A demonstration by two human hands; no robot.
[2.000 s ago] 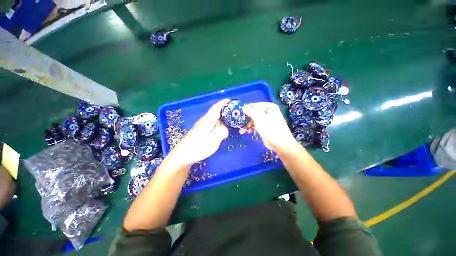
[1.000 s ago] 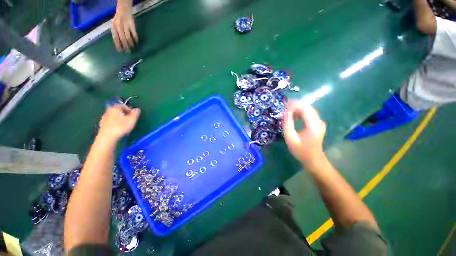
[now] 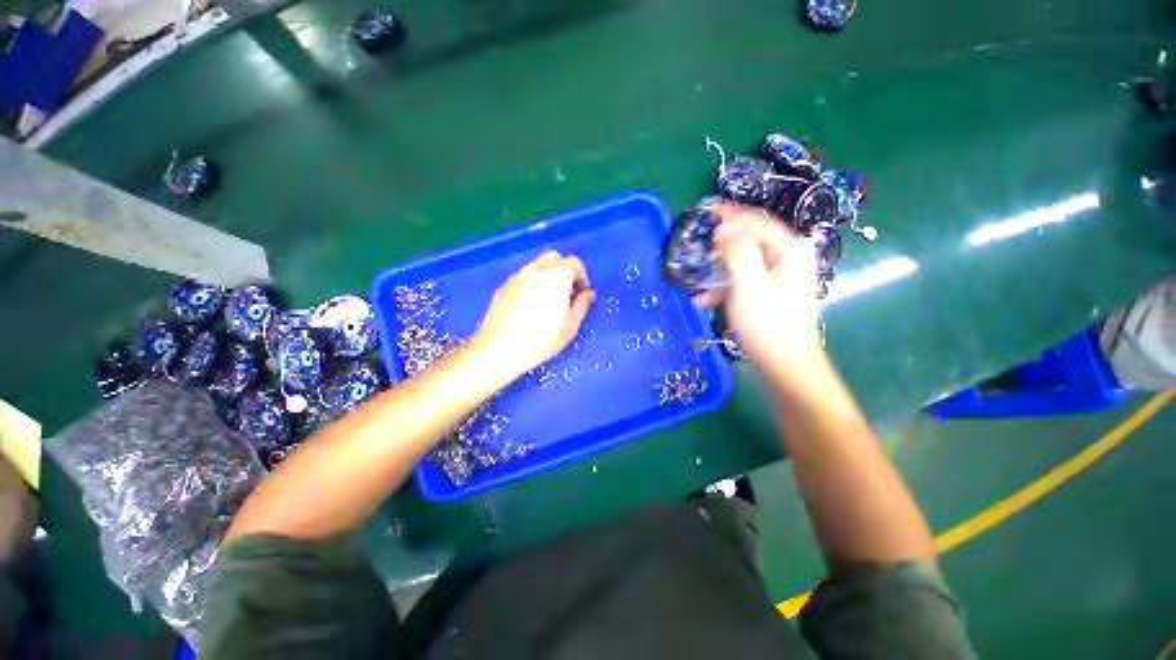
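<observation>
My right hand holds a dark blue patterned corded unit over the right rim of the blue parts tray. A pale cord end hangs below that hand. My left hand is over the tray's middle with its fingers curled together; whether a small part is between the fingertips cannot be seen. Several single metal rings lie on the tray floor, some partly hidden by my left hand. Ring-and-link hardware is heaped along the tray's left side, with a smaller pile at the right corner.
A right-hand pile of units lies beyond my right hand. A left-hand pile of units lies between the tray and a clear plastic bag. A grey metal post reaches in from the left. Loose units lie on the far table.
My right hand has a unit from the right pile and has moved to the tray's rim. My left hand has come back from beyond the tray to over it. The view has turned.
</observation>
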